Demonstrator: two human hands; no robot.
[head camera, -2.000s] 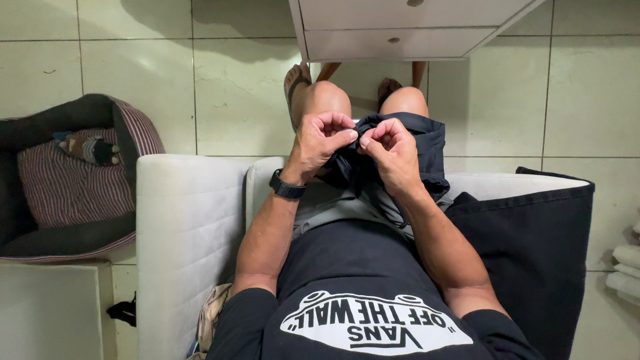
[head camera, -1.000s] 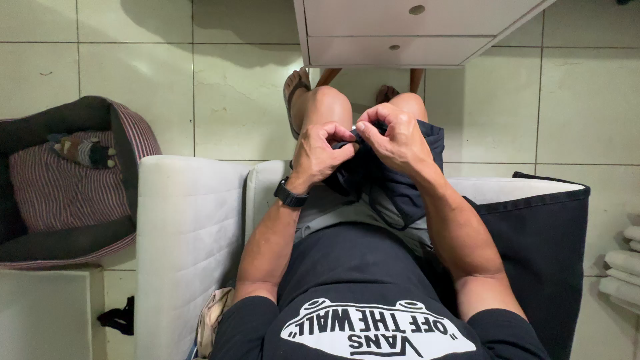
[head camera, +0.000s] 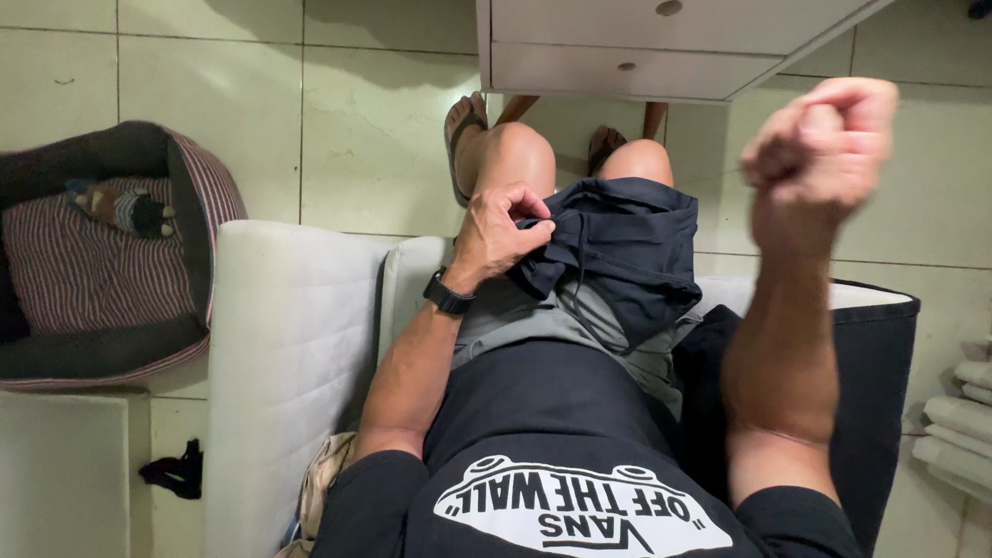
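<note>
A dark garment with a drawstring (head camera: 643, 240) lies across my lap, over the grey shorts (head camera: 496, 322) I wear. My left hand (head camera: 496, 229), with a black watch (head camera: 449, 293) at the wrist, pinches the garment's edge between thumb and fingertips. Raised well off to the right of the cloth is my right hand (head camera: 825, 147), blurred, its fingers curled together. Whether something thin or small is between those fingers cannot be told.
White drawers (head camera: 635, 58) with round knobs stand just beyond my knees. To the left are a white padded armrest (head camera: 287, 341) and a striped pet bed (head camera: 93, 271) holding a soft toy (head camera: 128, 209). Black cloth (head camera: 868, 387) hangs at the right, near folded light cloths (head camera: 957, 422).
My right hand has left the dark garment, where it was beside my left hand, and moved up and to the right. My left hand still pinches the cloth.
</note>
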